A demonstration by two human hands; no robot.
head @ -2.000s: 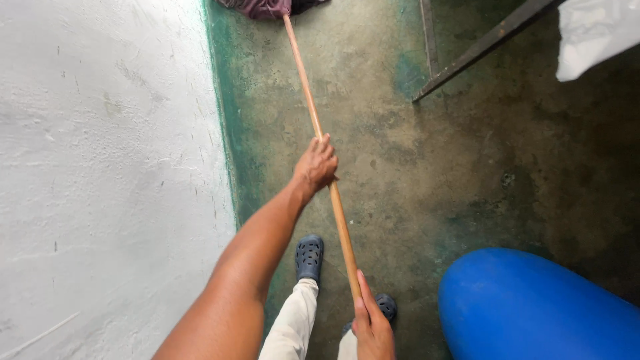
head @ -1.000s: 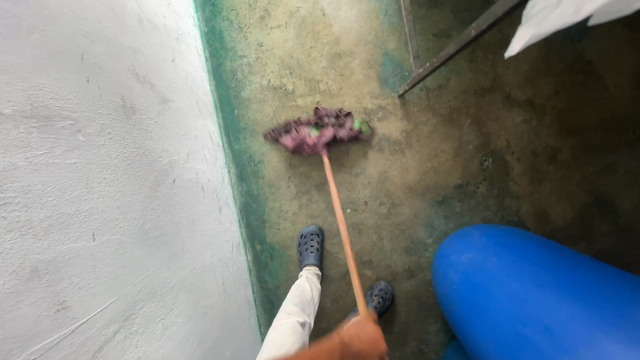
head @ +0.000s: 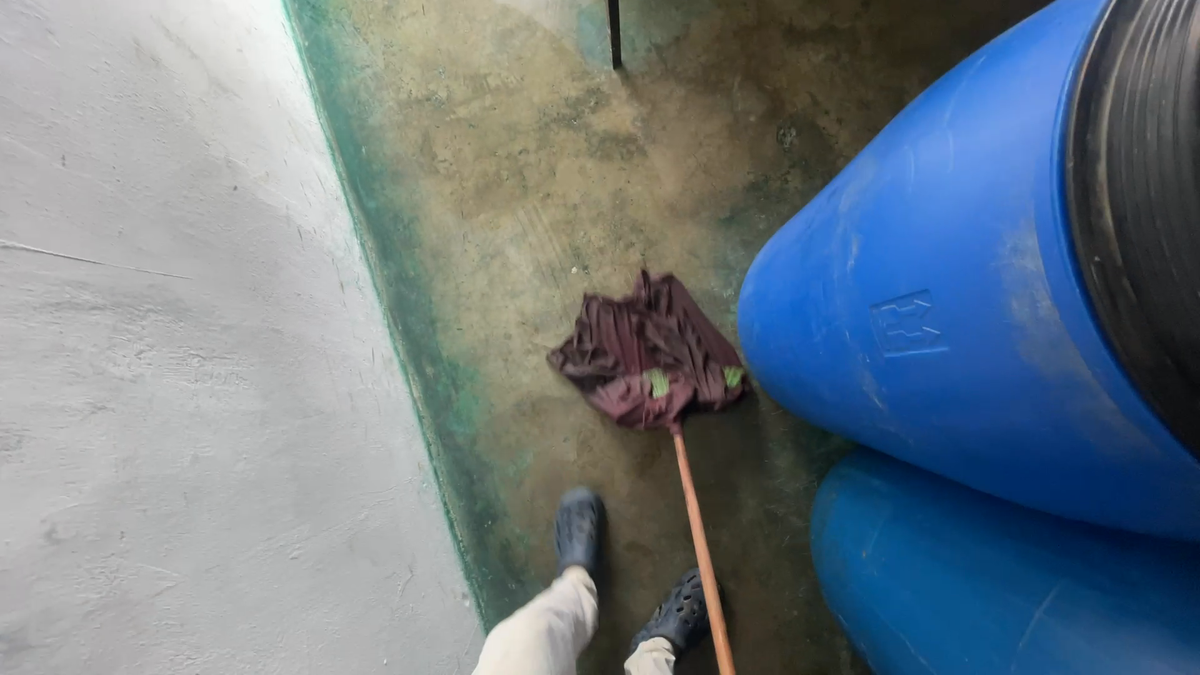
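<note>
A dark maroon cloth [head: 647, 352] with small green patches lies bunched on the concrete floor at the head of a mop. From it a wooden mop handle [head: 698, 534] runs down past my right shoe and leaves the view at the bottom edge. Neither my left hand nor my right hand shows, so what holds the handle is hidden. The cloth's right edge is close to the side of a blue plastic barrel [head: 872, 281]; whether they touch I cannot tell.
A second blue barrel [head: 994, 581] stands below the first at the right. The white wall [head: 187, 356] with a green-painted base runs down the left. A thin dark metal leg [head: 614, 37] is at the top. My clog-type shoes [head: 578, 530] stand at the bottom.
The mop cloth has come back nearer my feet, from the top edge, and now lies beside the barrel. Both hands on the handle two seconds ago are now out of sight. The view has shifted right.
</note>
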